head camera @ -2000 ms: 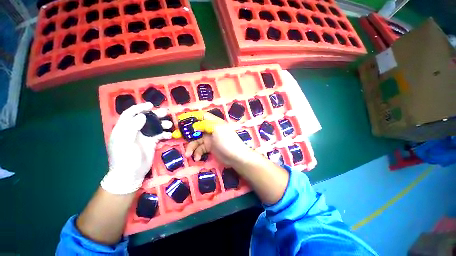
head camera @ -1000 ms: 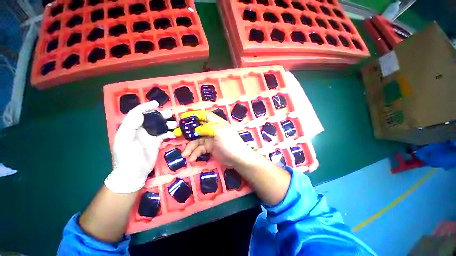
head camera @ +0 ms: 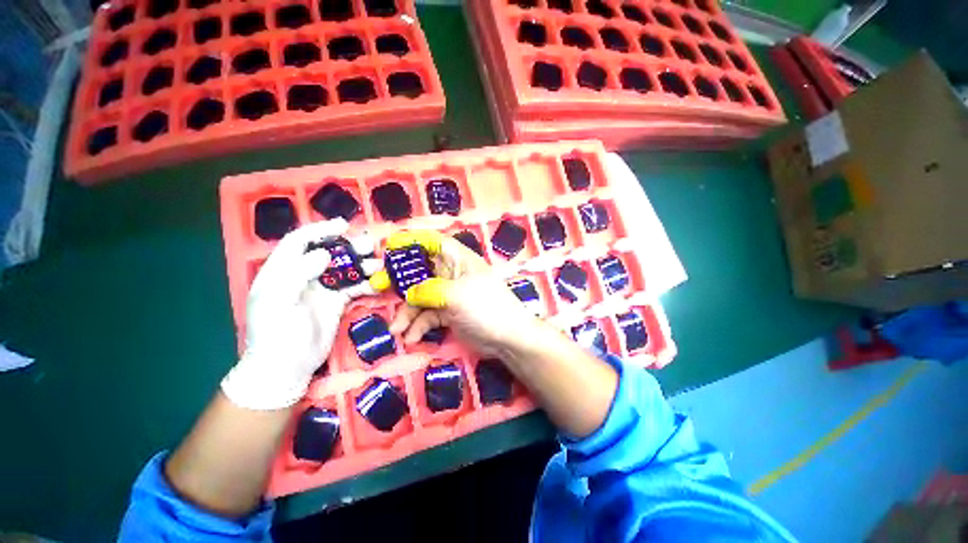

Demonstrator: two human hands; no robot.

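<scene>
My left hand (head camera: pixel 284 313), in a white glove, holds a black smartwatch body (head camera: pixel 341 264) whose screen is lit with pale digits and red round marks. My right hand (head camera: pixel 456 286), with yellow finger cots on thumb and fingers, holds a second watch body (head camera: pixel 409 270) showing rows of pale text. The two units are side by side above the pink-red working foam tray (head camera: pixel 467 422). Most visible pockets hold black units; two in the far row are empty. One seated unit (head camera: pixel 444 195) has a lit screen. My hands hide some middle pockets.
A filled tray (head camera: pixel 255 136) lies at the upper left and stacked trays (head camera: pixel 637 129) at the upper right. A pale sheet (head camera: pixel 650 239) sticks out under the working tray's right side. An open cardboard box (head camera: pixel 881 191) stands at right. The bench (head camera: pixel 117 350) is green.
The screen of the unit in my left hand was dark and is now lit. The unit in my right hand now shows rows of text instead of its earlier display. Both hands have barely moved.
</scene>
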